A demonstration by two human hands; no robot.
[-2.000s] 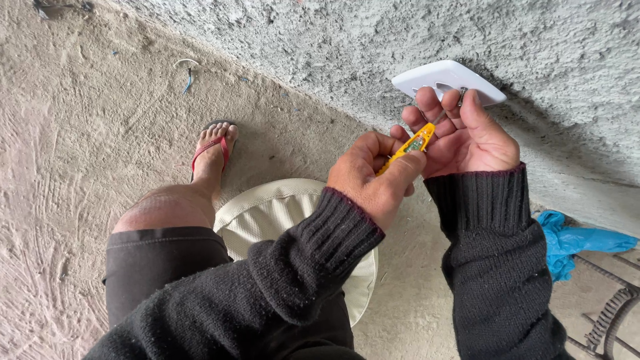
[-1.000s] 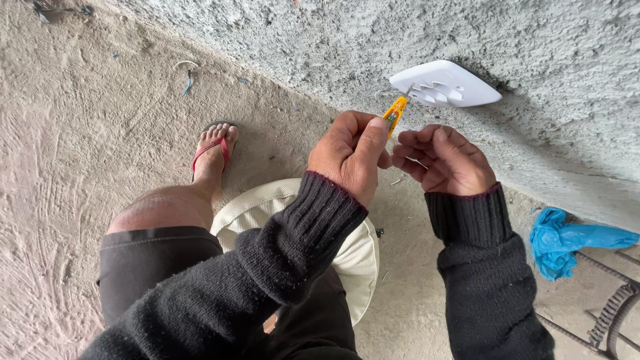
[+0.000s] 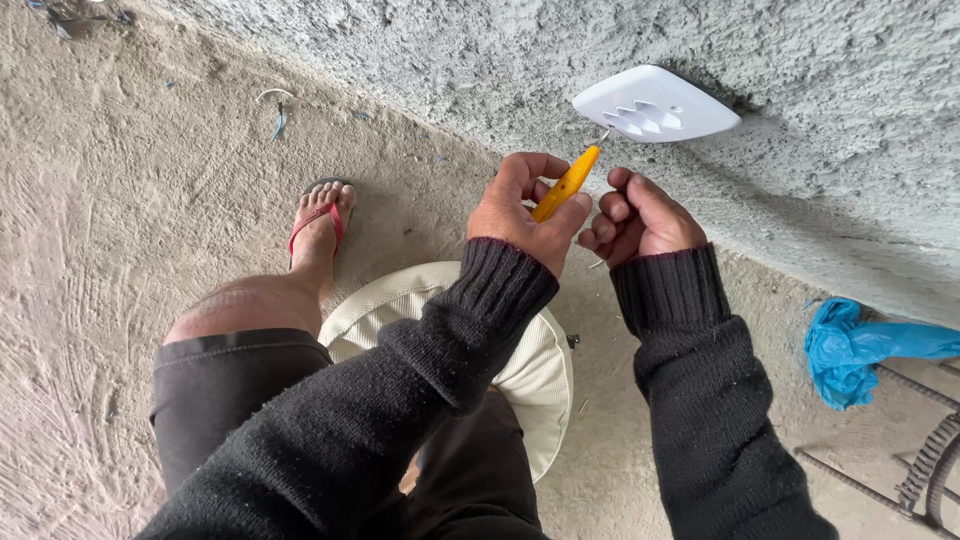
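My left hand (image 3: 525,210) grips a yellow-handled screwdriver (image 3: 568,184) between thumb and fingers, its metal tip pointing up and to the right. The tip meets, or is very close to, the lower left part of a white wall plate (image 3: 694,116) with three raised rocker-like parts. This plate sits on the rough grey wall. Just right of the screwdriver is my right hand (image 3: 649,217), its fingers loosely bent and no object visible in them; it does not touch the plate. Part of its palm is hidden.
Below my arms is a round cream fabric cushion or seat (image 3: 555,382). My foot in a red-strapped flip-flop (image 3: 319,225) rests on the dusty floor. A blue plastic bag (image 3: 840,352) lies by ribbed steel bars (image 3: 855,480) at right. Wire scraps (image 3: 279,112) lie near the wall (image 3: 450,60).
The screwdriver, earlier held below the plate between both hands, has come up to the plate's lower left part in my left hand. My right hand has moved down from the plate.
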